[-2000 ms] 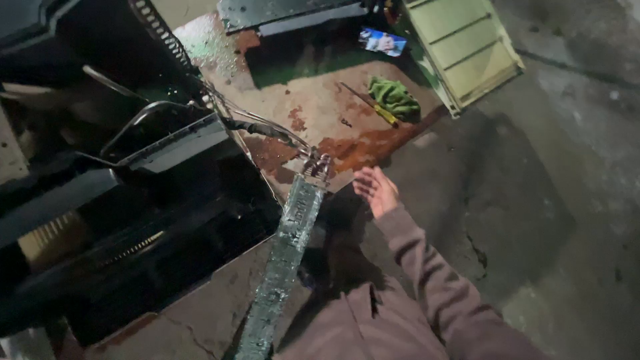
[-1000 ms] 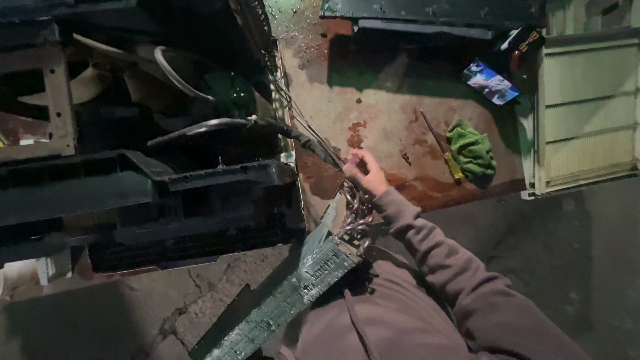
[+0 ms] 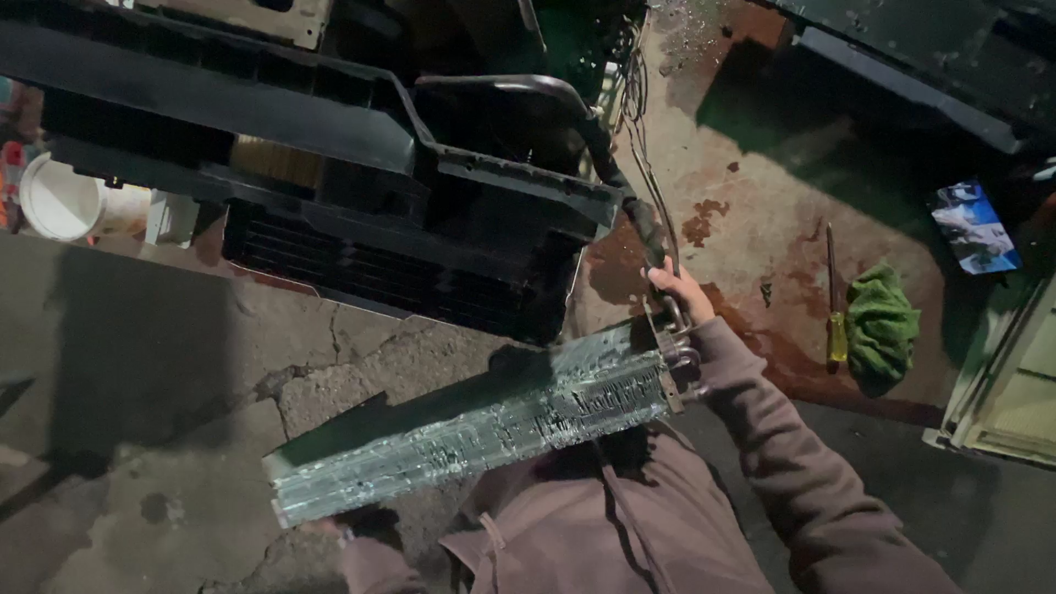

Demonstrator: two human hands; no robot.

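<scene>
A long finned evaporator coil point(image 3: 495, 437) from an air conditioner lies across the front of my body, its fins bent in places. Copper return bends point(image 3: 683, 355) show at its right end. Just above them my right hand point(image 3: 681, 285) is closed around the dark insulated pipe point(image 3: 642, 223), which runs up to the black plastic housing point(image 3: 330, 165). Thin wires run beside that pipe. My left hand point(image 3: 326, 525) is under the coil's lower left end, mostly hidden by it, and supports it there.
On the stained tabletop point(image 3: 701, 165) lie a screwdriver point(image 3: 836, 330) with a yellow handle, a green cloth point(image 3: 881, 330) and a blue printed card point(image 3: 976, 227). A white bucket point(image 3: 66, 198) stands at far left. A pale louvred panel point(image 3: 1015, 396) is at right.
The coil has swung from steep to nearly level across my body. My right hand, open beside the coil's pipe end two seconds ago, is now around the insulated pipe. My left hand has come into view.
</scene>
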